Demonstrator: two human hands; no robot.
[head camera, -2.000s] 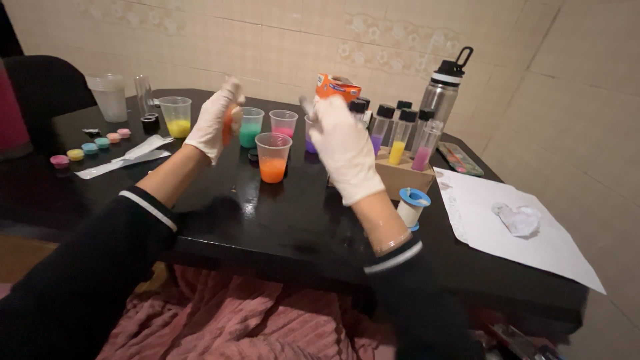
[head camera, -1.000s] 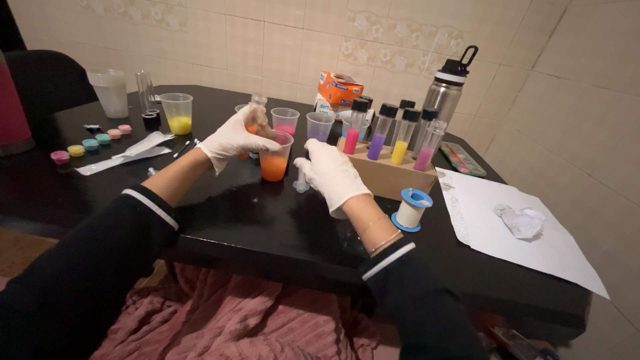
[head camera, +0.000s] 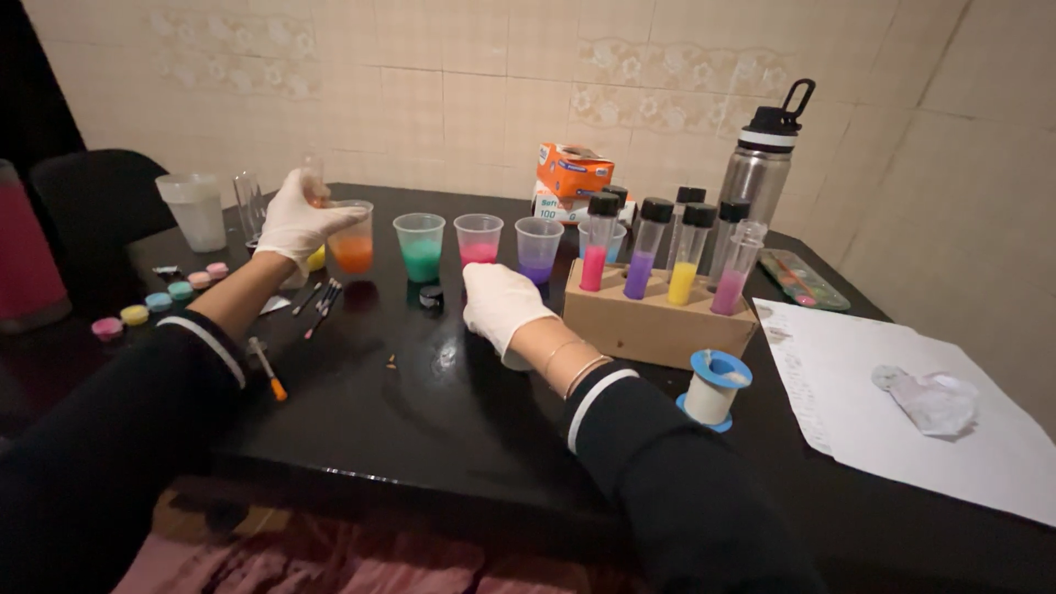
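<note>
My left hand (head camera: 305, 219), in a white glove, pinches a clear tube (head camera: 312, 161) with orange at its lower part, beside the plastic cup of orange liquid (head camera: 353, 247). My right hand (head camera: 501, 309), also gloved, is held low in front of the cup of pink liquid (head camera: 478, 239); its fingertips are hidden, so whether it holds anything is unclear. Cups of green (head camera: 421, 252) and purple liquid (head camera: 538, 256) stand in the same row. A black cap (head camera: 431, 298) lies before the green cup. Capped tubes of coloured liquid (head camera: 639, 264) stand in a cardboard rack (head camera: 652, 326).
A blue spool (head camera: 711, 392) stands before the rack, with white paper (head camera: 866, 371) to the right. An orange-tipped syringe or dropper (head camera: 270, 371), thin brushes (head camera: 322, 309) and small paint pots (head camera: 157, 302) lie left. A steel bottle (head camera: 755, 173) and boxes (head camera: 575, 173) stand behind.
The orange cup, in front of the row before, now stands at the left of the green cup. My left hand has moved left with the tube. My right hand has come slightly nearer and left.
</note>
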